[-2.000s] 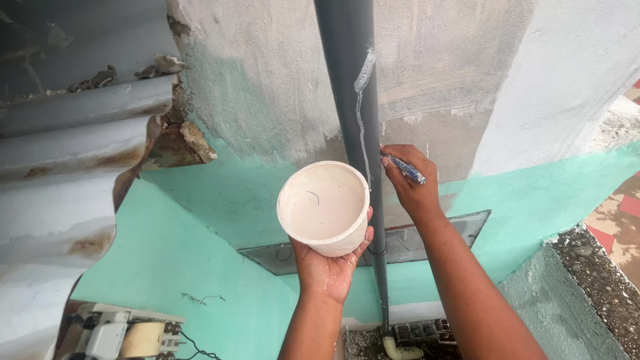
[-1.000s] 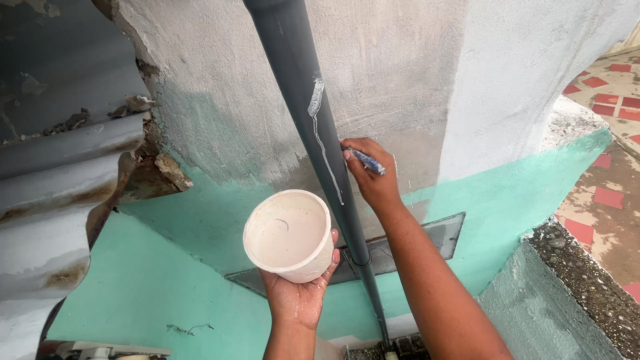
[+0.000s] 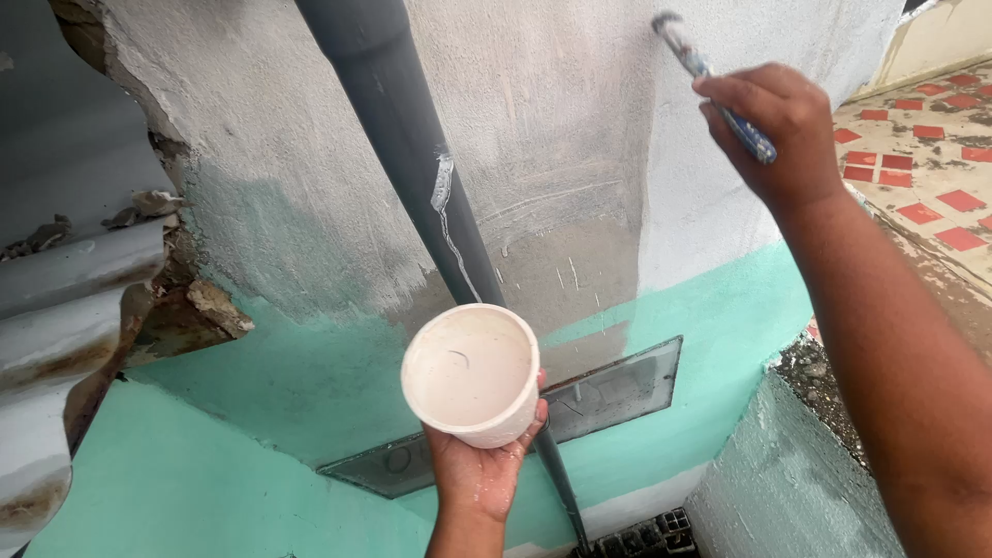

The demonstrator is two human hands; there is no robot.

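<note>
My left hand [image 3: 484, 469] holds a pale plastic tub [image 3: 470, 375] from below; whitish liquid paint fills part of it. Raised at the upper right, my right hand [image 3: 775, 132] grips a paintbrush [image 3: 745, 133] by its blue, paint-marked handle. The brush's bristles are at the white-coated part of the wall [image 3: 542, 116]; whether they touch it cannot be told. Left of my right hand, a dark grey drainpipe [image 3: 403, 132] runs down the wall, with a white smear and drip on it. The tub hides part of the pipe.
Rusty corrugated metal sheets [image 3: 70, 333] with a ragged edge jut in at the left, beside broken masonry [image 3: 217, 306]. A grey rectangular panel [image 3: 620, 387] lies across the lower green wall. Right are a rough concrete ledge [image 3: 821, 387] and a floor with red tiles [image 3: 961, 201].
My right hand has moved from beside the pipe to the upper right, and the brush head now shows. My left hand still holds the tub. The view has shifted.
</note>
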